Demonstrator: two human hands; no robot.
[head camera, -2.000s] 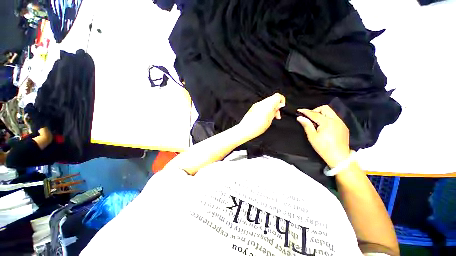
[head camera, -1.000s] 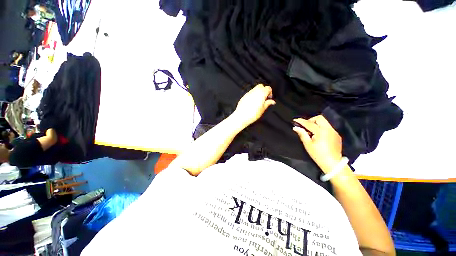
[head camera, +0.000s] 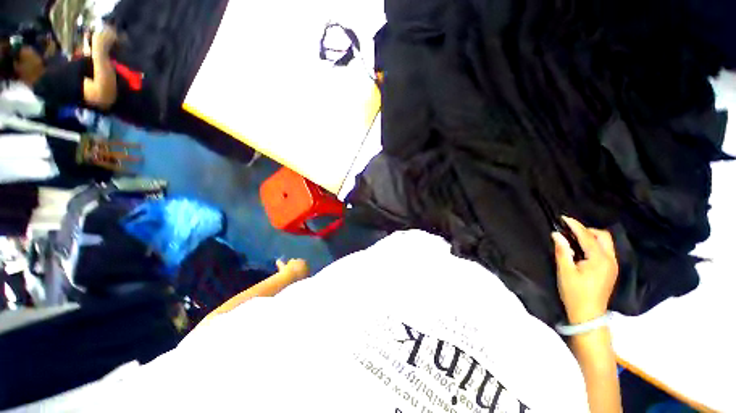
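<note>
A heap of black garments (head camera: 484, 121) covers the table in front of me. My right hand (head camera: 585, 262) lies over its near right part, with a small dark tool, likely thread snips (head camera: 573, 235), between thumb and fingers. My left hand (head camera: 292, 269) is away from the heap, low on the left above the floor, beyond my white shirt. It is small in view, and I cannot tell whether its fingers hold anything.
A red stool (head camera: 297, 202) stands by the corner of the white table (head camera: 274, 89), which has a yellow-orange edge. A black cord loop (head camera: 339, 44) lies on it. A blue plastic bag (head camera: 181, 230) is at left. A person's arm (head camera: 101, 73) is at upper left.
My left hand has left the black cloth and moved down left over the floor. The view has turned left, showing more of the red stool. My right hand stays on the cloth with the tool.
</note>
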